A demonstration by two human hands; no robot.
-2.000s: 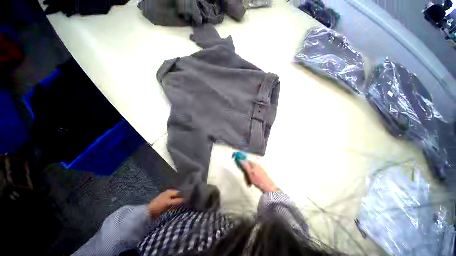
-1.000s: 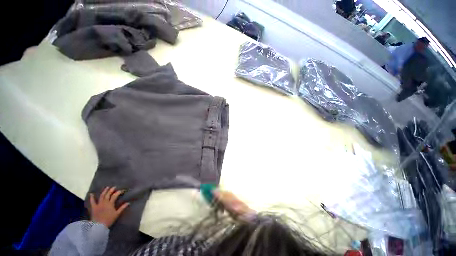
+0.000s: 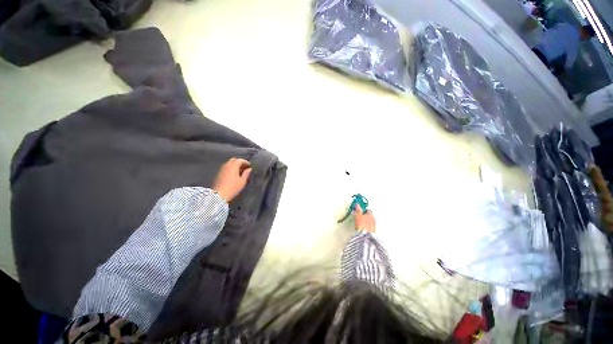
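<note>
A dark grey jacket [image 3: 114, 168] lies spread on the cream-white table, its belted hem towards the right. My left hand [image 3: 233, 179] rests on the cloth near the hem's upper end; its fingers are bent, and whether they grip the cloth is unclear. My right hand [image 3: 364, 220] is right of the jacket, apart from it, and holds the teal air blow gun [image 3: 359, 201] over the table. The gun's thin nozzle points down and left. My left sleeve covers part of the jacket and belt.
Bagged garments [image 3: 464, 84] lie along the table's far edge. A dark grey heap [image 3: 54, 27] is at the upper left. Empty clear polybags [image 3: 504, 235], a red item [image 3: 468, 328] and dark hangered-looking garments [image 3: 561, 195] are at the right. A blurred person [image 3: 561, 44] is beyond the partition.
My left hand has moved from the sleeve up to the hem. My right hand has moved right, away from the jacket, with the gun. The view has shifted and the jacket appears larger.
</note>
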